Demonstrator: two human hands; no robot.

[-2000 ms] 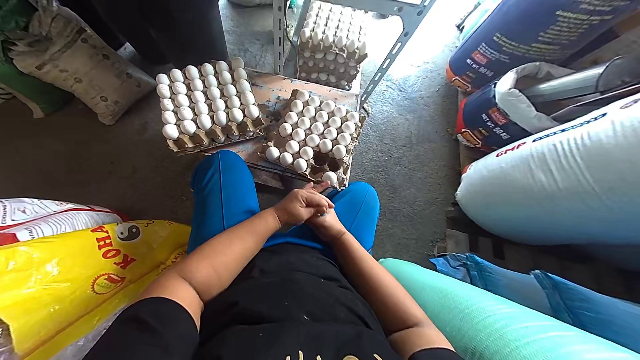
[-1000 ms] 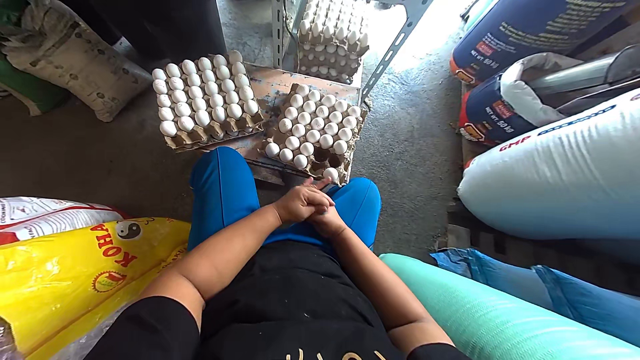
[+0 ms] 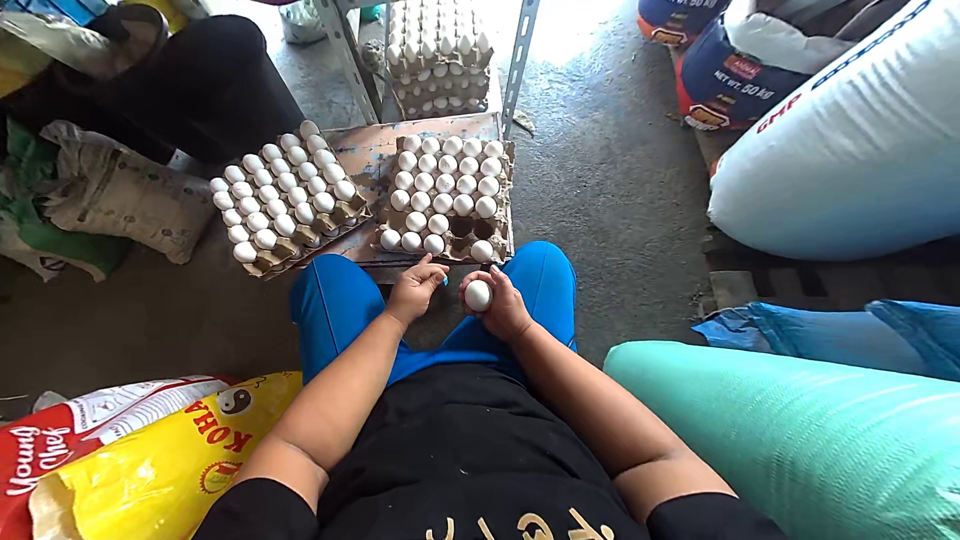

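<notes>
My right hand (image 3: 506, 304) holds a white egg (image 3: 478, 295) between my knees. To its left, my left hand (image 3: 417, 289) has its fingertips pinched together on a small blue thing (image 3: 445, 281) too tiny to make out. Just beyond both hands, a cardboard egg tray (image 3: 459, 241) of white eggs rests on a worn wooden board, with several cups unfilled near its front right. A second tray of eggs (image 3: 283, 225) sits at the left, tilted, on top of at least one more tray.
Stacked egg trays (image 3: 442, 75) stand behind, between metal shelf posts (image 3: 519, 67). Yellow and red sacks (image 3: 165, 450) lie at my left, a green woven sack (image 3: 787, 420) at my right. A large white sack (image 3: 840, 157) is at the right, black containers (image 3: 217, 82) at the back left.
My hands, clasped together in both earlier frames, are now apart, and an egg is in my right hand. The view has shifted slightly.
</notes>
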